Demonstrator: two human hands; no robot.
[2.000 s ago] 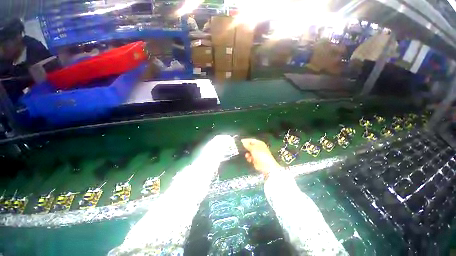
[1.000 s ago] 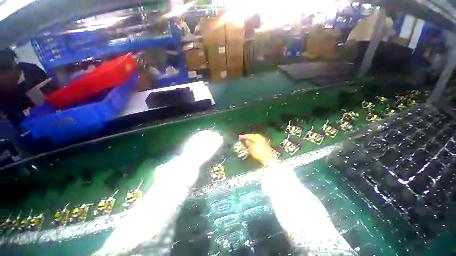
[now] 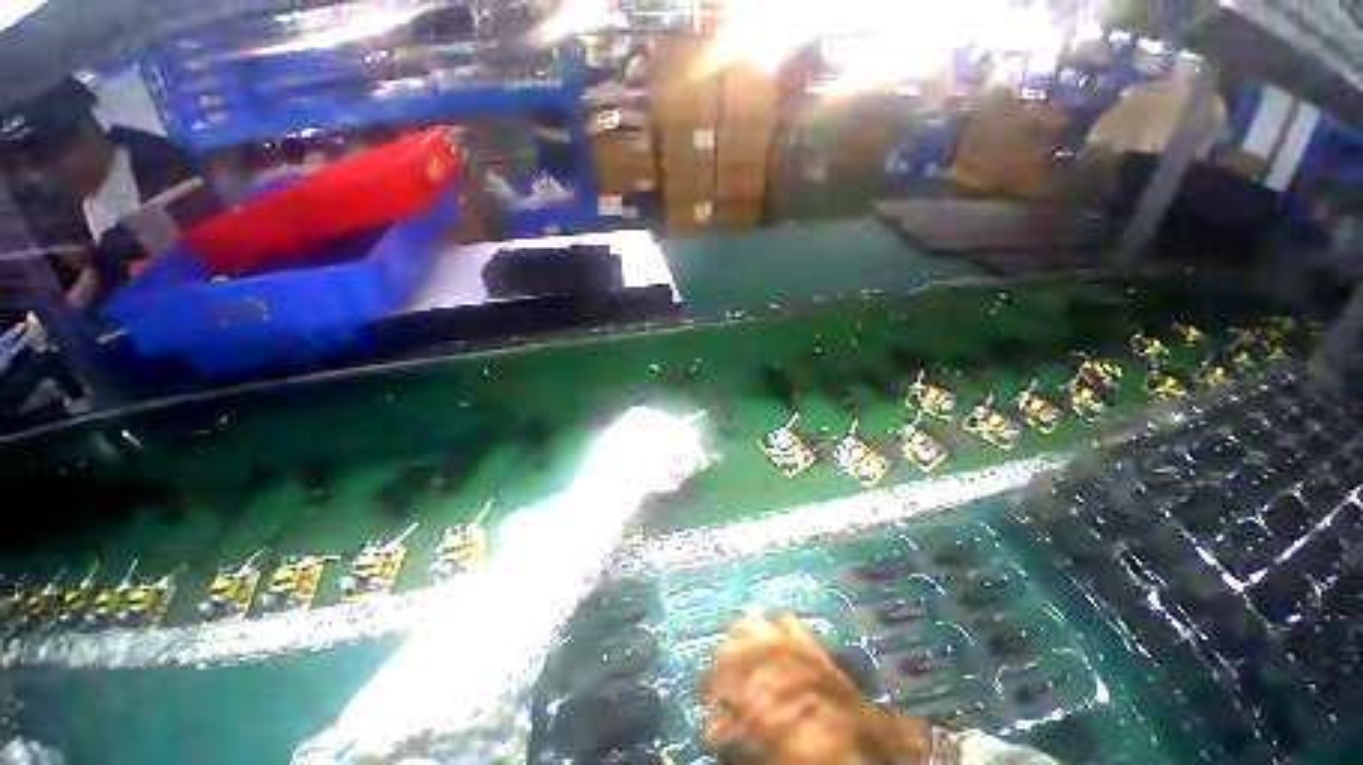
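Note:
Small yellowish circuit boards with thin wires stand in a row on the green conveyor belt, some to the right (image 3: 858,453) and some to the left (image 3: 372,567). My left hand (image 3: 658,448) is overexposed white over the belt's near side; its fingers and anything in them cannot be made out. My right hand (image 3: 789,691) is bare, low over the clear blister tray (image 3: 718,586) in front of me. Its fingers are curled down and blurred, and whether it holds something is hidden. Dark parts (image 3: 912,613) sit in the tray's pockets to its right.
A wide dark glossy tray grid (image 3: 1241,523) lies at the right. Across the belt are a blue bin (image 3: 284,307) with a tilted red bin (image 3: 329,194), and a dark block (image 3: 553,271) on a white board. A person (image 3: 112,180) is at the far left. Cartons (image 3: 715,142) stand behind.
My right hand has left the boards on the belt and moved down and back over the tray. My left hand has shifted slightly right. The boards near the hands sit in new positions.

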